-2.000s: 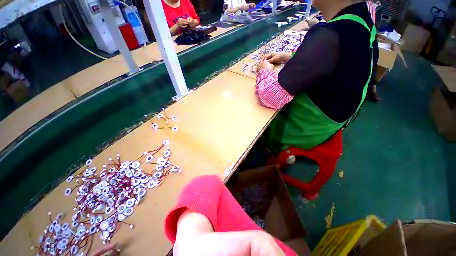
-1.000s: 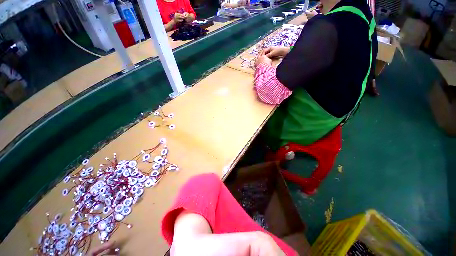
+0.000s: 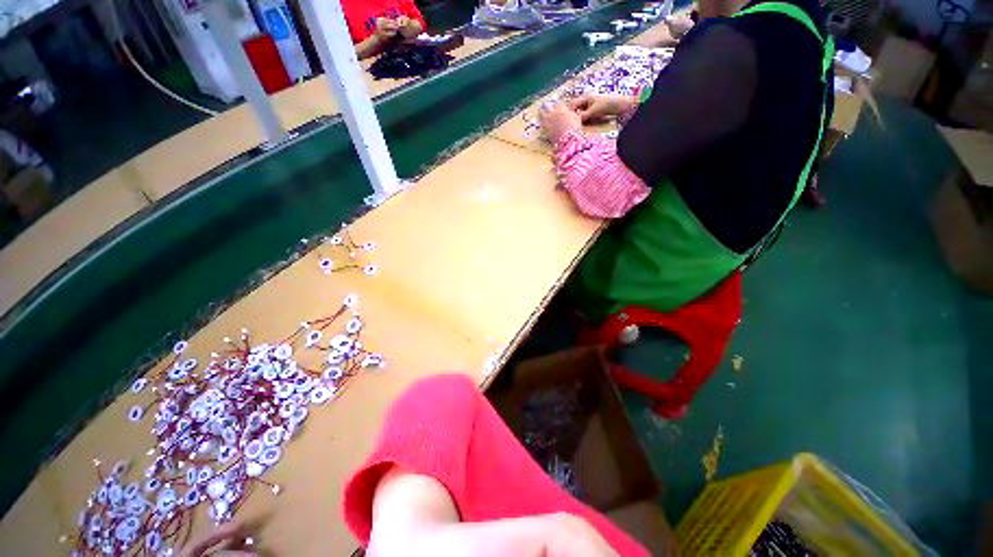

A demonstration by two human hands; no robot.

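Note:
A tangled pile of white wired discs [image 3: 256,408] with thin red-brown leads lies on the tan bench [image 3: 436,250] at the left. A few more discs [image 3: 348,263] lie apart farther up the bench. My right hand [image 3: 479,537], below a red sleeve, is large and close at the bottom middle, cut off by the lower edge. Its fingertips are out of the picture. A small part of my left hand [image 3: 223,541] shows at the bottom edge beside the pile. Whether either hand holds anything is hidden.
A green conveyor belt [image 3: 218,245] runs behind the bench, with a white upright [image 3: 354,103]. A person in a green apron [image 3: 664,256] sits on a red stool [image 3: 697,343]. A carton [image 3: 610,435] and yellow crate [image 3: 740,511] stand at the lower right.
The view has shifted slightly, and more of the yellow crate's inside shows than in the oldest frame. The neighbour's hands have moved a little. My hands stay low in the picture.

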